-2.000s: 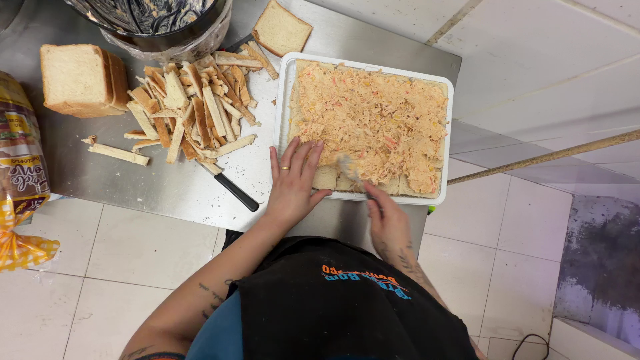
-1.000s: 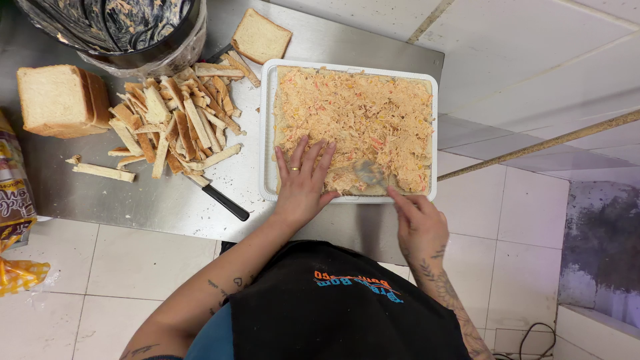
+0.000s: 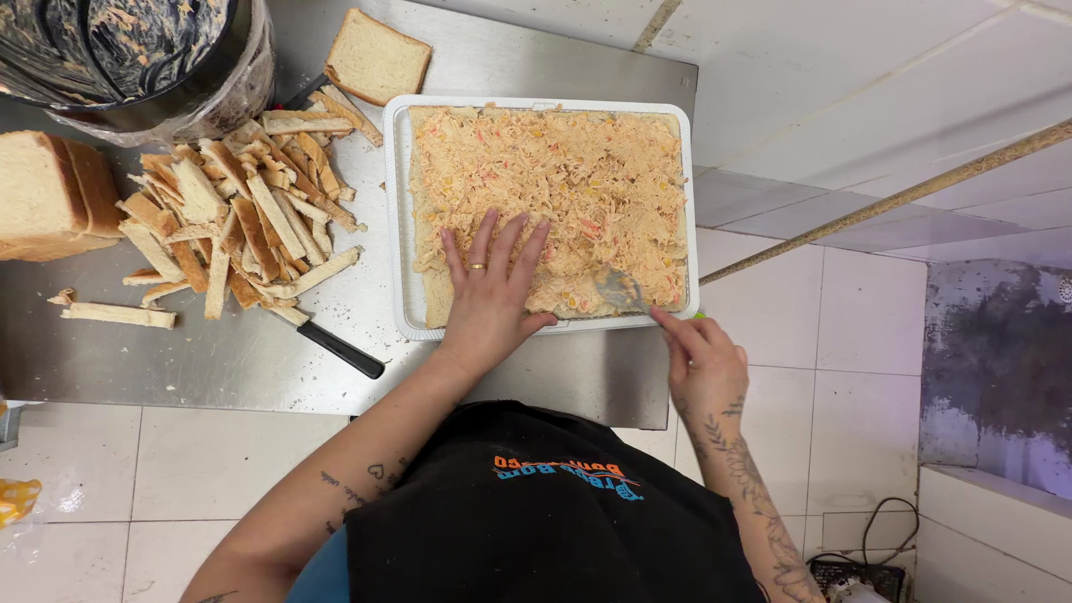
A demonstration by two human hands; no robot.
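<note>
A white rectangular tray point(image 3: 398, 209) holds bread topped with a shredded, orange-tinted filling point(image 3: 544, 167). Bare bread point(image 3: 437, 297) shows at the tray's lower left corner. My left hand point(image 3: 494, 293), with a ring on one finger, lies flat with fingers spread over the near edge of the tray and the filling. The handle of a metal spoon point(image 3: 620, 289) is in my right hand point(image 3: 708, 360), near the tray's lower right corner. The spoon's bowl rests on the filling and is smeared with it.
Left of the tray lie a heap of cut bread crusts point(image 3: 243, 218), a black-handled knife point(image 3: 342, 349), a bread slice point(image 3: 378, 57) and a bread loaf point(image 3: 50, 197). A smeared black bowl point(image 3: 167, 92) stands at upper left. A long pole point(image 3: 888, 201) slants beyond the steel table point(image 3: 209, 364).
The filling covers more of the tray's near right part, where bare bread showed two seconds ago. My right hand has kept hold of the spoon and moved it toward the tray's right side.
</note>
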